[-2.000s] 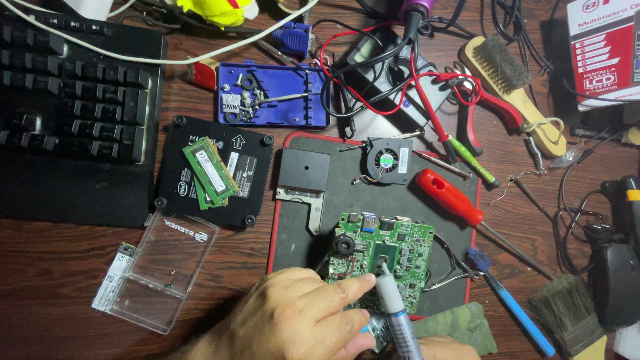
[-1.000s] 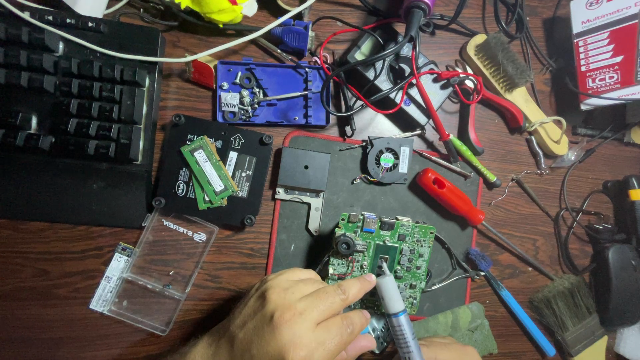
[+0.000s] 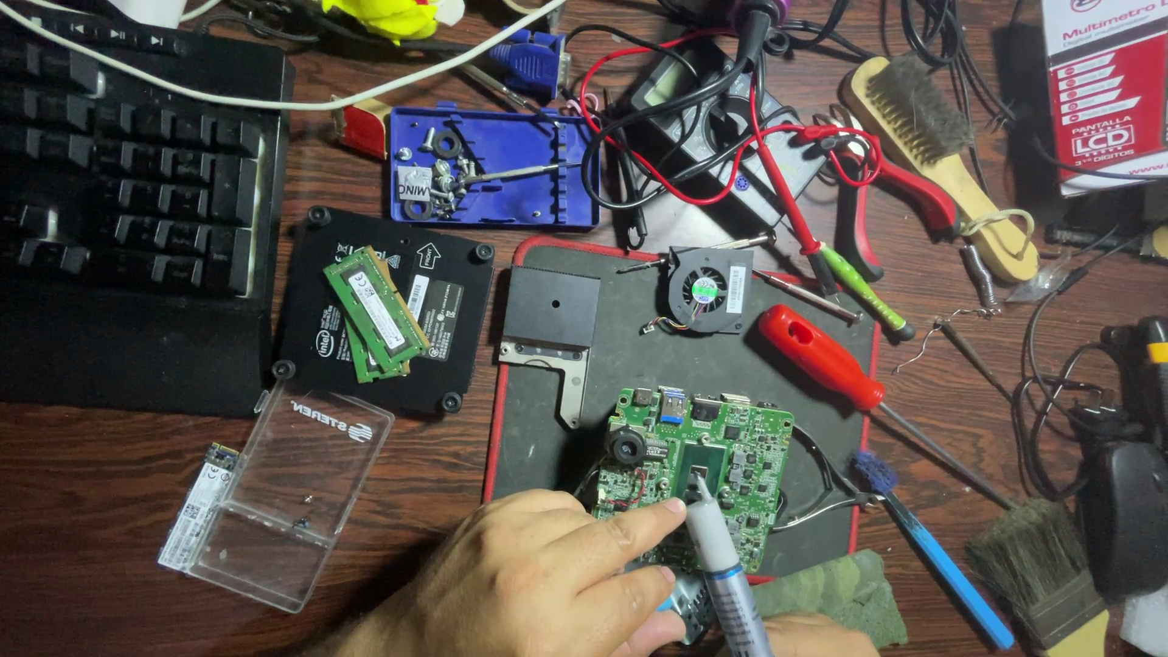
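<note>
A green circuit board (image 3: 766, 438) lies on a dark mat with red edging. My left hand (image 3: 547, 584) rests over its lower left, index fingertip beside the processor (image 3: 701, 468) and thumb low near a metal part; its grip on the board is mostly hidden. At the bottom edge, my right hand (image 3: 812, 634) shows only in part around a grey and white syringe (image 3: 721, 557), whose nozzle points at the processor die. A black heatsink (image 3: 551, 306) and a small blower fan (image 3: 705, 290) lie above the board.
Left are a keyboard (image 3: 137, 210), a black cover (image 3: 306, 301) bearing memory modules (image 3: 379, 310), and a clear plastic case (image 3: 283, 493). A blue tray (image 3: 566, 137) holds screws. Right lie a red screwdriver (image 3: 817, 356), a blue-handled brush (image 3: 949, 570), a wide paintbrush (image 3: 1040, 566) and cables.
</note>
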